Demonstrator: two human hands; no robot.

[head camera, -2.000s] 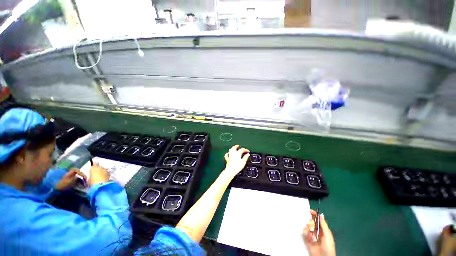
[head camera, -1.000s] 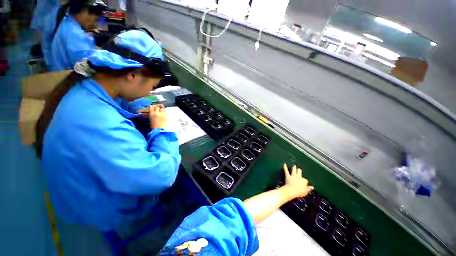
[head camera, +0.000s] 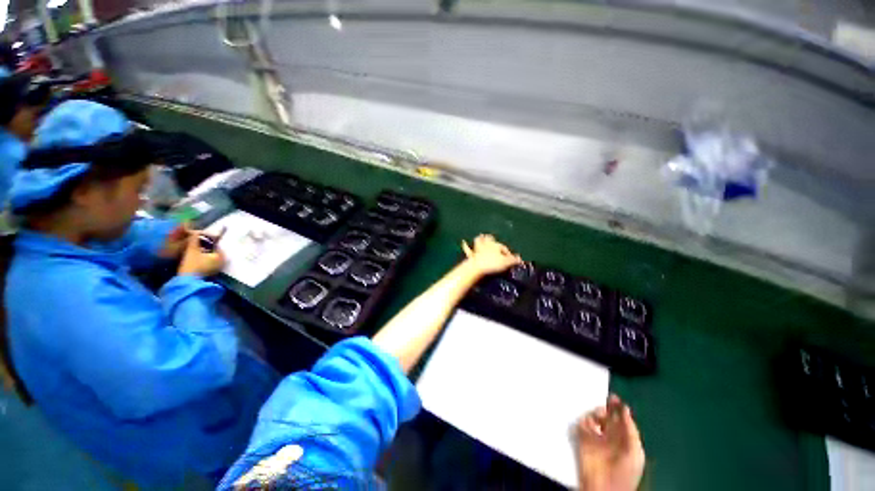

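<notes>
A black foam tray (head camera: 576,336) holds square watch housings with shiny rims in two rows, above a white paper sheet (head camera: 508,393). My left hand (head camera: 491,255) is palm down over the tray's left end, its fingers somewhat apart. What lies under its fingers is hidden. My right hand (head camera: 611,446) is at the paper's lower right corner, cut by the bottom edge, with fingers curled. It is blurred, and no tool can be made out in it.
A taller pile of foam trays (head camera: 360,264) stands left of the paper. Beyond it a person in blue (head camera: 125,316) works over another paper and tray (head camera: 297,203). Another tray (head camera: 835,388) lies at the right. A crumpled clear bag (head camera: 715,173) hangs on the back wall.
The view swung left, then back right. My left hand stays at the tray's left end. My right hand, holding a slim tool two seconds ago, was out of view and shows again.
</notes>
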